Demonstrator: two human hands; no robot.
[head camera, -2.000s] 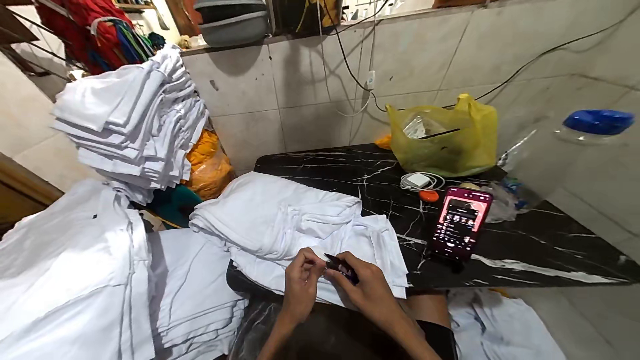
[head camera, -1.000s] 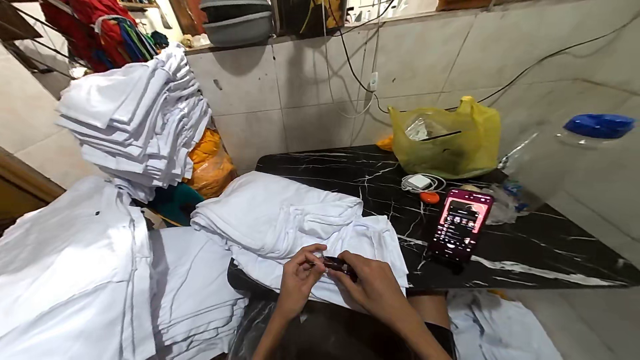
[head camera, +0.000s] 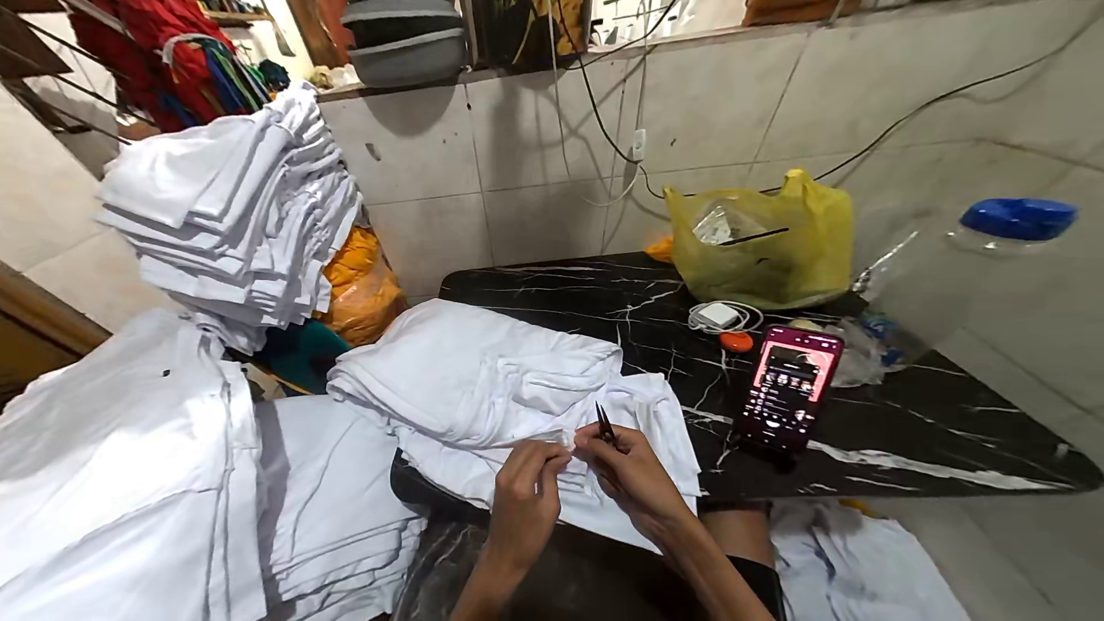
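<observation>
White folded garments (head camera: 509, 366) lie in a heap on the near left part of the black marble-patterned table. Over their front edge, my left hand (head camera: 528, 483) has thumb and fingertips pinched together at the white cloth; whether a bit of it is between them is too small to tell. Close on its right, my right hand (head camera: 625, 470) holds small dark thread snips (head camera: 605, 423) in its fingers, with the pointed blades up and away from me. The fingertips of both hands nearly meet at the cloth.
A lit phone (head camera: 792, 388) leans upright on the table (head camera: 931, 431). Behind it are a white charger with coiled cable (head camera: 718, 316), an orange-red object (head camera: 737, 341) and a yellow plastic bag (head camera: 763, 250). Tall white garment stacks (head camera: 233, 207) rise at left. A blue-capped clear container (head camera: 1018, 219) is at right.
The snips, earlier lying across between both hands, now point up from my right hand. My left hand has come away from them to the cloth.
</observation>
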